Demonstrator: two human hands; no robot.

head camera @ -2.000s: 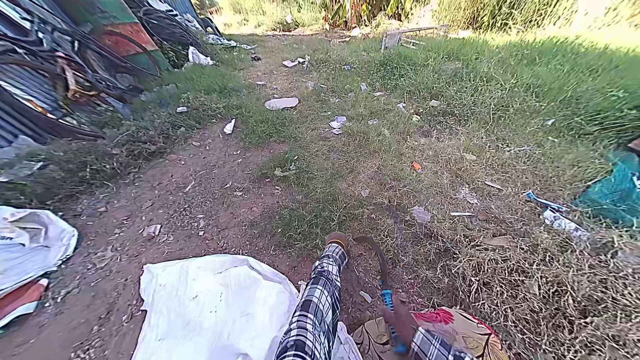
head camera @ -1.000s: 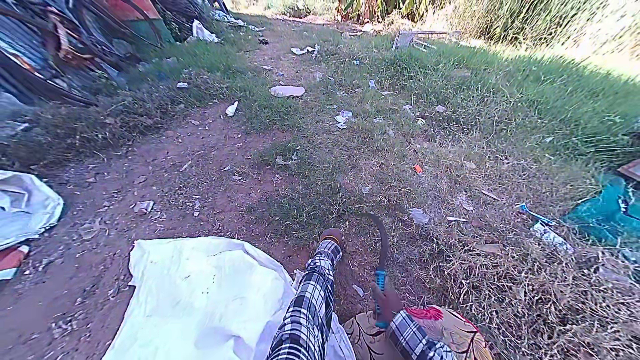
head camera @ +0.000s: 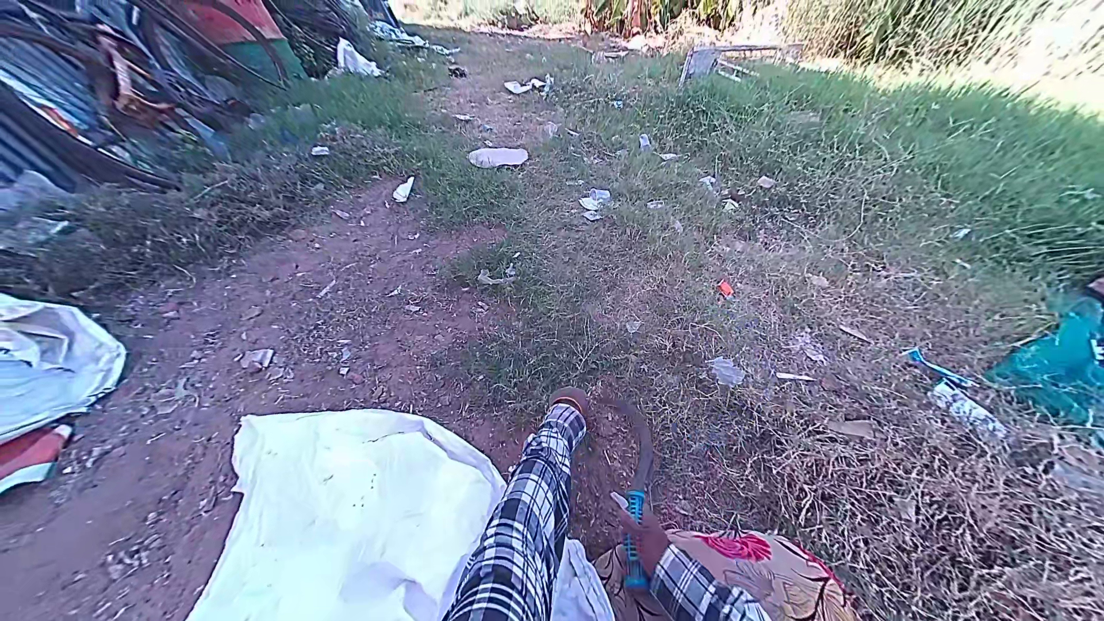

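Note:
My right hand (head camera: 649, 536) is closed around the blue handle of a sickle (head camera: 642, 444), whose dark curved blade arcs up and left over the ground near my left hand. My left hand (head camera: 570, 399) is at the end of the outstretched plaid sleeve, at a patch of low grass (head camera: 543, 358); its fingers are hidden, so what it holds cannot be made out. Beside the left sleeve lies a white sack (head camera: 362, 509). A floral cloth (head camera: 768, 569) shows under and beside my right forearm.
Another white sack (head camera: 52, 366) lies at the left edge. Dry cut grass (head camera: 906, 517) and a teal net or sheet (head camera: 1056, 366) are on the right. Litter is scattered over grass and dirt. Hoses or cables (head camera: 155, 69) hang against corrugated metal at the upper left.
My right hand has shifted slightly left and up with the sickle, the blade now curving closer around my left hand than two seconds ago.

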